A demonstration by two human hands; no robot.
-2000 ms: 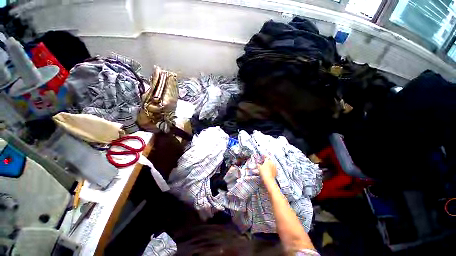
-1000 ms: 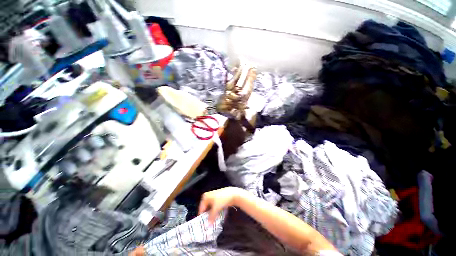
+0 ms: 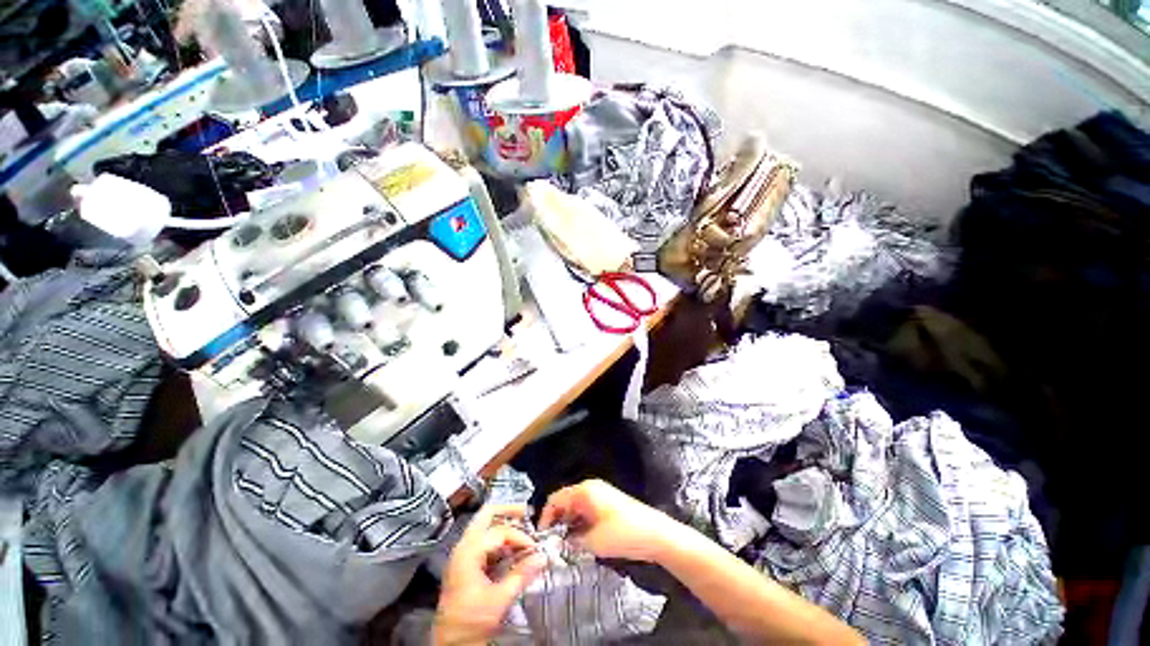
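Note:
A small striped garment piece (image 3: pixel 586 603) hangs from both hands, low in the middle of the view, in front of the table edge. My left hand (image 3: pixel 486 574) holds its upper edge from the left. My right hand (image 3: pixel 599 520) pinches the same edge, close beside the left fingertips. The overlock machine (image 3: pixel 341 290) stands behind and to the left. Grey and striped fabric (image 3: pixel 240 530) is heaped in front of it. The exact fold between my fingertips is too small to tell.
Red-handled scissors (image 3: pixel 619 303) lie on the table's right side, with a white strip (image 3: pixel 637 372) hanging off the edge. A bronze-gold bag (image 3: pixel 731 227) sits at the far corner. A striped heap (image 3: pixel 883 517) lies right, dark fabric (image 3: pixel 1059 290) beyond. Thread cones (image 3: pixel 531 57) stand behind the machine.
The view has swung left toward the machine. My right hand has left the striped heap and come to the middle with a striped piece. Both hands now hold it, their fingertips close together.

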